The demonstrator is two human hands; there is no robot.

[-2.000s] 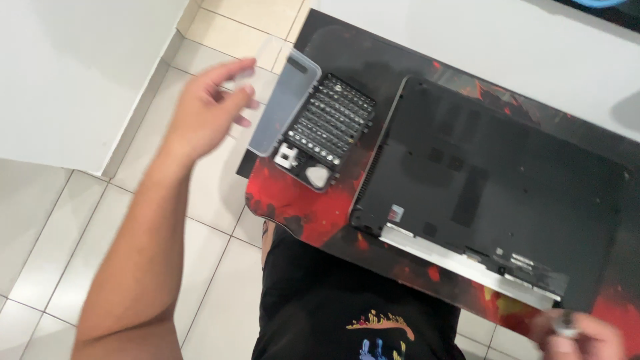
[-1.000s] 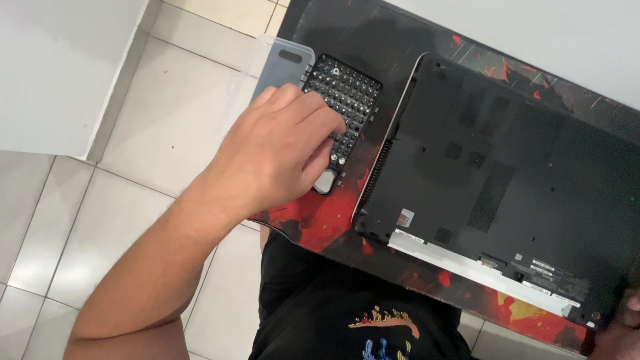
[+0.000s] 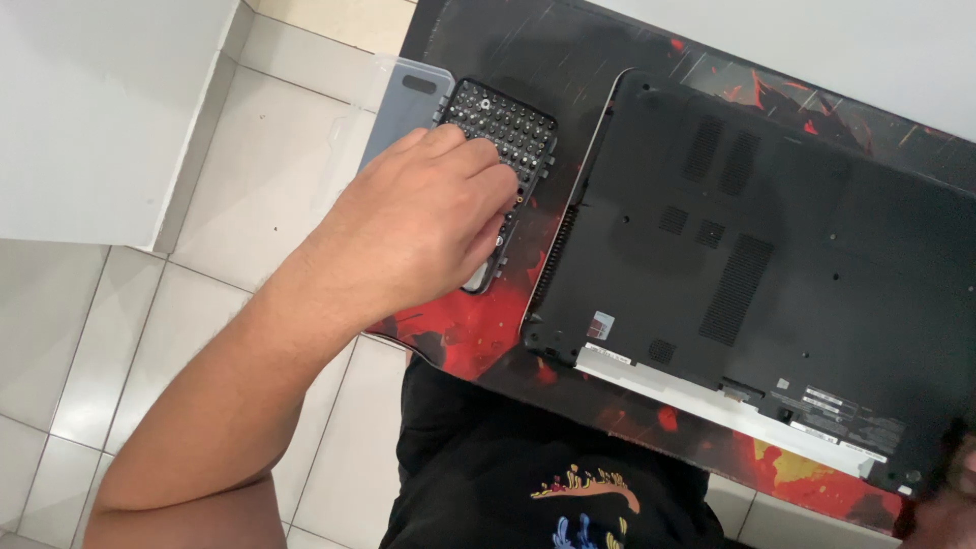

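My left hand [image 3: 427, 206] is over the lower part of a black case of screwdriver bits [image 3: 507, 114], its fingers bent down onto it and the fingertips hidden. The case's clear plastic lid [image 3: 415, 91] lies folded out to the left, partly under the hand. To the right, a black laptop [image 3: 671, 252] rests with its underside up, and a pale strip shows along its near edge, where the battery bay is. My right hand [image 3: 949, 507] is blurred and cut off at the lower right corner, beside the laptop's corner; what it holds cannot be seen.
A black, red and yellow patterned mat [image 3: 488, 335] covers the surface under the laptop and case. Its near edge meets my black clothing [image 3: 518, 457]. A white wall or panel [image 3: 99, 114] stands at the left, above a tiled floor [image 3: 244, 175].
My left hand has moved right from beside the lid onto the bit case, where it stays. My right hand has moved toward the right edge of the view.
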